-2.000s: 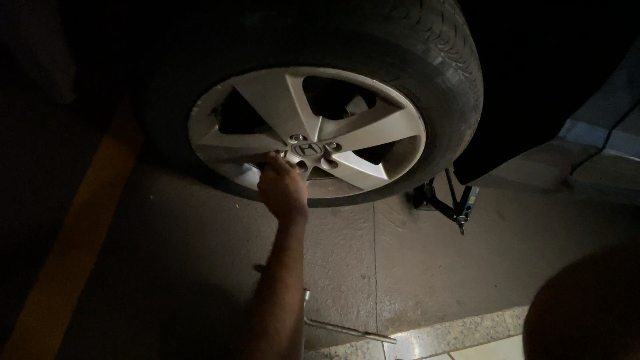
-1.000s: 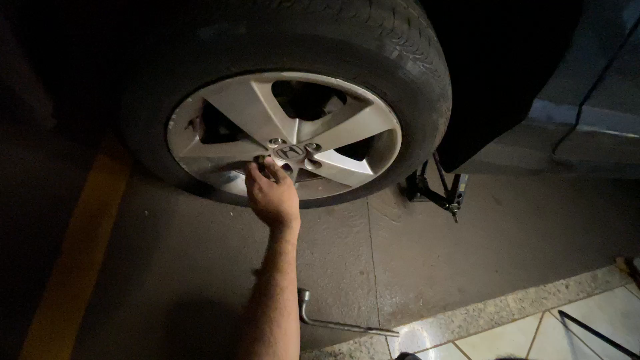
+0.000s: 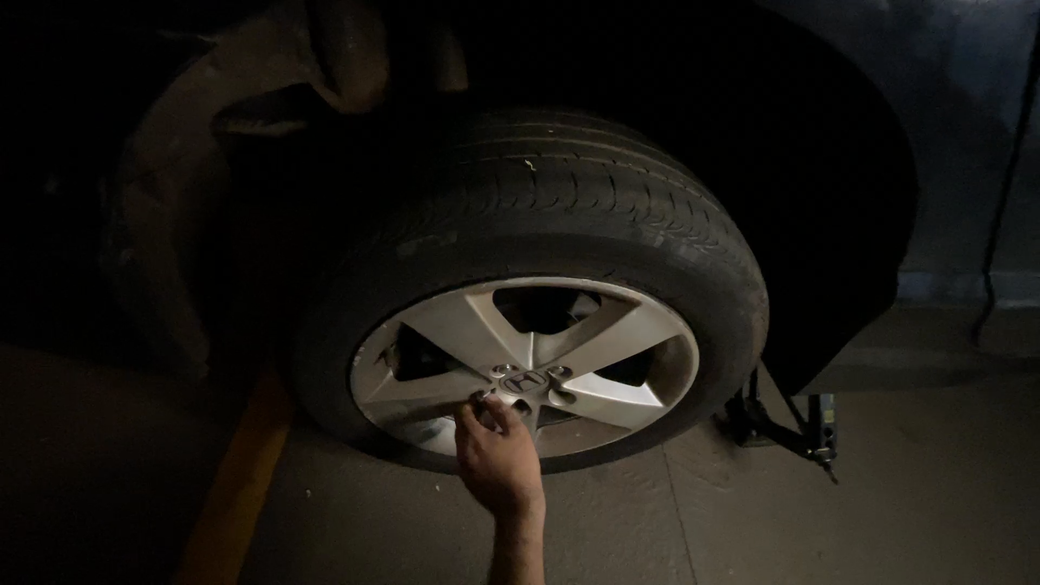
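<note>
My left hand (image 3: 497, 459) reaches up from the bottom edge to the hub of a car wheel. Its thumb and fingers are pinched around what looks like a lug nut (image 3: 485, 398) at the lower-left lug hole, partly hidden by the fingertips. The silver five-spoke alloy rim (image 3: 455, 341) bears a Honda centre cap (image 3: 522, 383) just above and right of the fingers. Lug nuts show in recesses at the upper left (image 3: 503, 370) and upper right of the cap. Just right of my fingertips, one lug recess (image 3: 521, 406) looks dark. My right hand is out of view.
Around the rim is a black rubber tyre (image 3: 585, 227), under a dark wheel arch. A scissor jack (image 3: 784, 431) stands at the car's side, right of the wheel. A yellow floor line (image 3: 240, 496) runs at the left; a floor joint (image 3: 678, 512) lies at the lower right.
The view has shifted upward, so the wheel sits lower and the wheel wrench on the floor is out of sight. My left hand stays at the lower-left lug hole, fingers pinched.
</note>
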